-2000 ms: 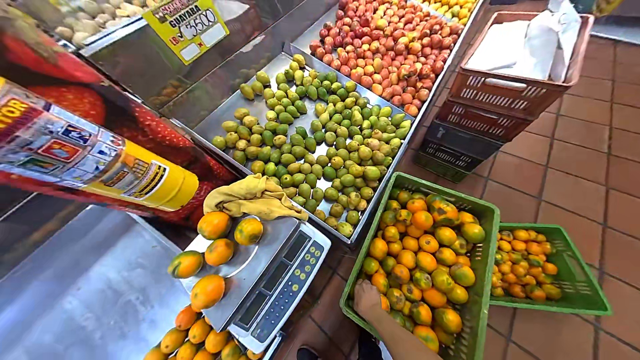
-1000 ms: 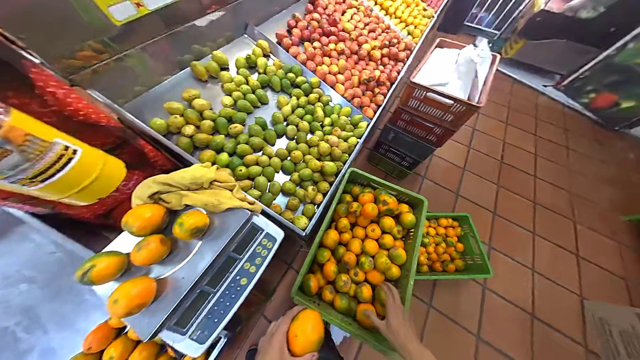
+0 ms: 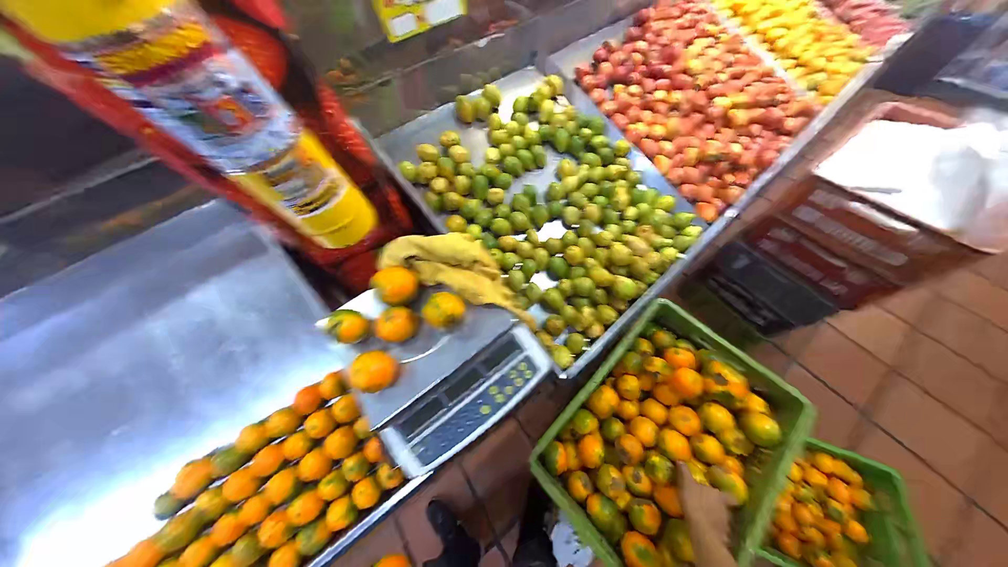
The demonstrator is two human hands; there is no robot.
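My right hand [image 3: 706, 508], blurred, reaches into a green plastic crate [image 3: 791, 429] of orange-and-green fruits, its fingertips among them. Whether it grips one cannot be told. My left hand is out of view; part of an orange fruit [image 3: 391, 561] shows at the bottom edge. Left of the crate stands a digital scale [image 3: 465, 398], with several orange fruits [image 3: 396, 324] on its metal plate. A yellow cloth [image 3: 453, 268] lies at the plate's back edge. Rows of orange fruits [image 3: 283, 488] line the steel counter [image 3: 157, 315] beside the scale.
Behind the crate, a steel display tray [image 3: 579, 366] holds green fruits, with red fruits [image 3: 701, 102] beyond. Stacked crates [image 3: 835, 244] stand at right. A smaller green crate [image 3: 890, 504] sits on the tiled floor [image 3: 937, 354]. A yellow-ended cylinder [image 3: 339, 213] leans at left.
The view has swung left. My left hand, seen a second ago with an orange fruit, has left the view. My right hand remains at the large green crate.
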